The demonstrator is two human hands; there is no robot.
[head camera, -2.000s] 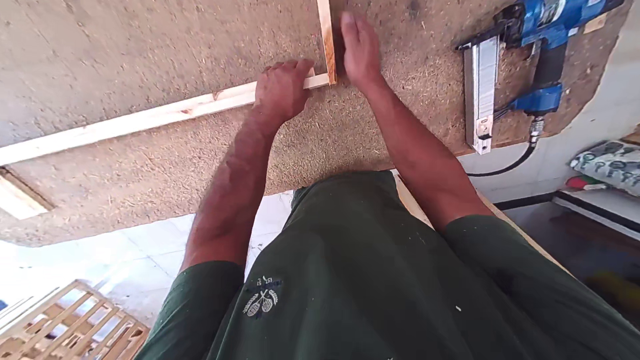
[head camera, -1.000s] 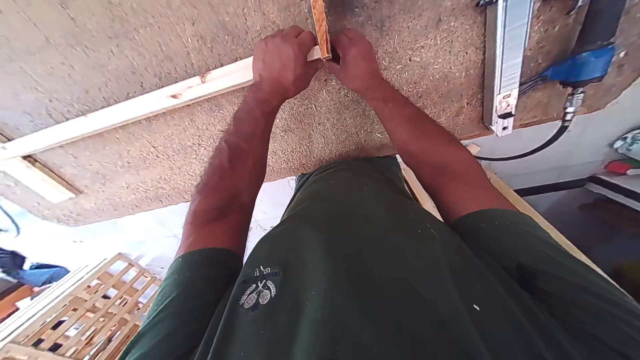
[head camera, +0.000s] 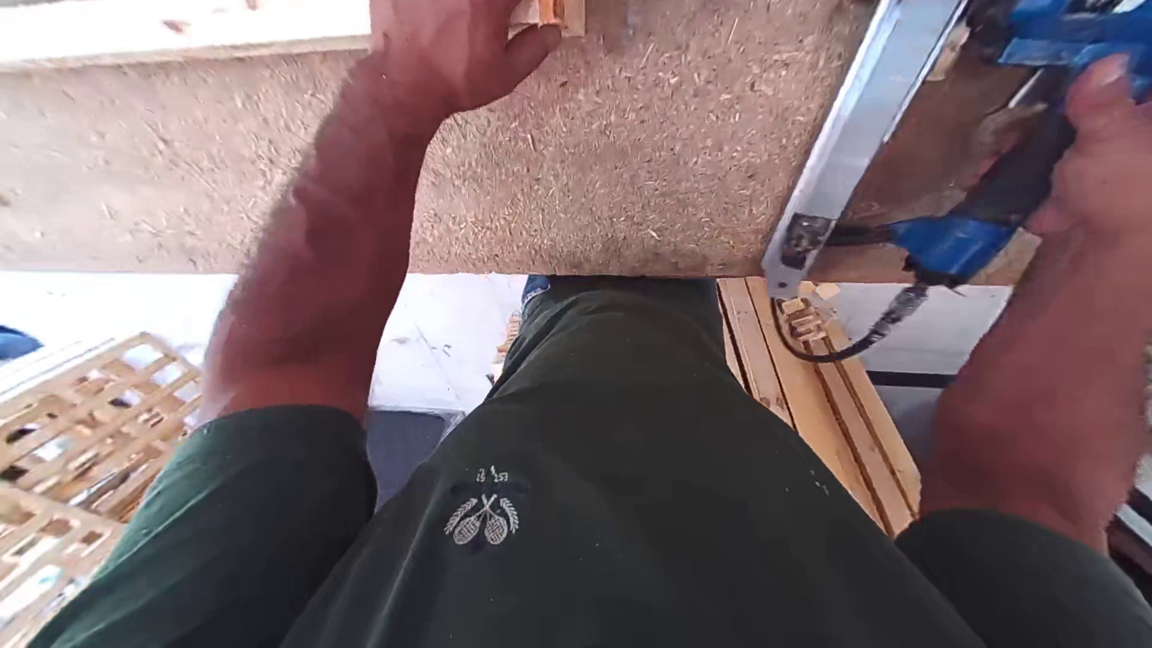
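Note:
At the top, my left hand (head camera: pixel 454 45) lies over the end of a pale wooden strip (head camera: pixel 180 27), its thumb at the corner where a second wooden piece (head camera: pixel 565 16) meets it. On the right, my right hand (head camera: pixel 1102 162) is wrapped around the dark grip of a blue pneumatic nailer (head camera: pixel 954 243). The nailer's long metal magazine (head camera: pixel 855 135) slants down to the board's front edge, and an air hose (head camera: pixel 837 353) curves from the handle's end. The top of the tool is cut off by the frame.
A particleboard work surface (head camera: pixel 612 180) spans the upper view, its front edge near my body. Below it on the right lie long wooden boards (head camera: pixel 810 414) with small wood blocks (head camera: pixel 804 319). Wooden lattice panels (head camera: pixel 90 432) are at the lower left.
My right hand has left the wood corner, moved right and taken hold of the nailer's grip. The left hand remains at the strip's end. The view has tilted down toward my body.

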